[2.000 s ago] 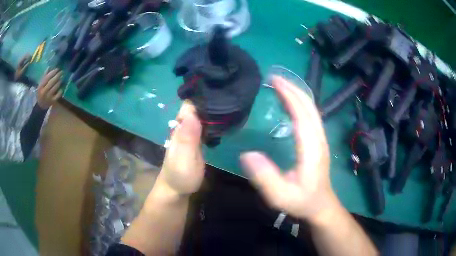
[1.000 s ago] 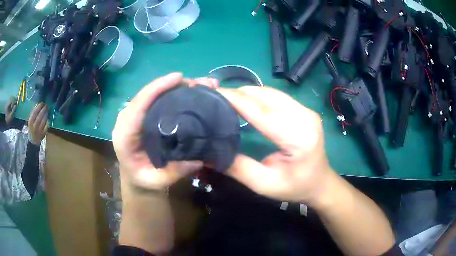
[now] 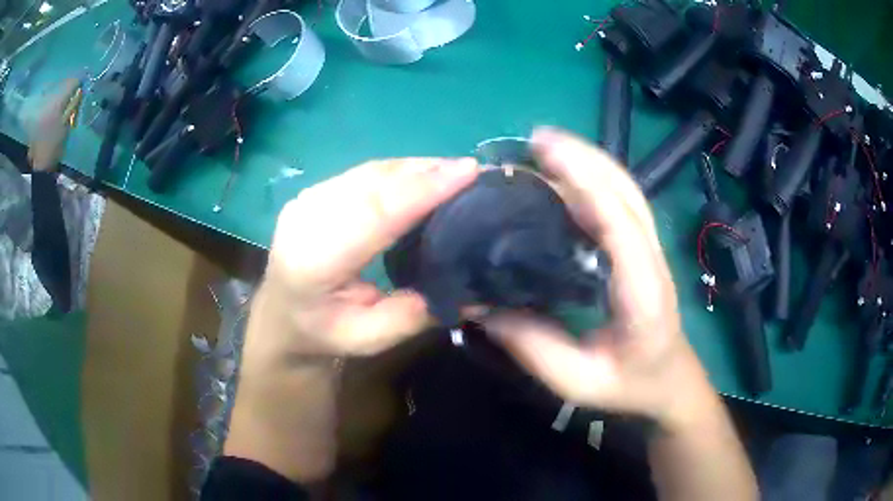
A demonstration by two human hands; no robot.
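A round matte black device head (image 3: 490, 245) is held between both hands over the bench's near edge. My left hand (image 3: 352, 254) grips its left side, with the thumb below and fingers on top. My right hand (image 3: 617, 294) holds its right side, with fingers up along the far side. The head is blurred. A small white connector (image 3: 457, 337) shows under it. A curved clear band (image 3: 504, 150) lies just beyond the head, mostly hidden by it and my right fingers.
Unfinished black units with red wires are heaped on the right (image 3: 749, 147) and far left (image 3: 186, 98) of the green bench (image 3: 509, 68). Loose pale bands (image 3: 406, 29) lie at the back. A cardboard box (image 3: 137, 362) stands below left. Another person's hand (image 3: 49, 127) is at the left.
The black head has been taken between both hands and turned; since one second ago it sits further right in view. The other person's hand at left has moved up.
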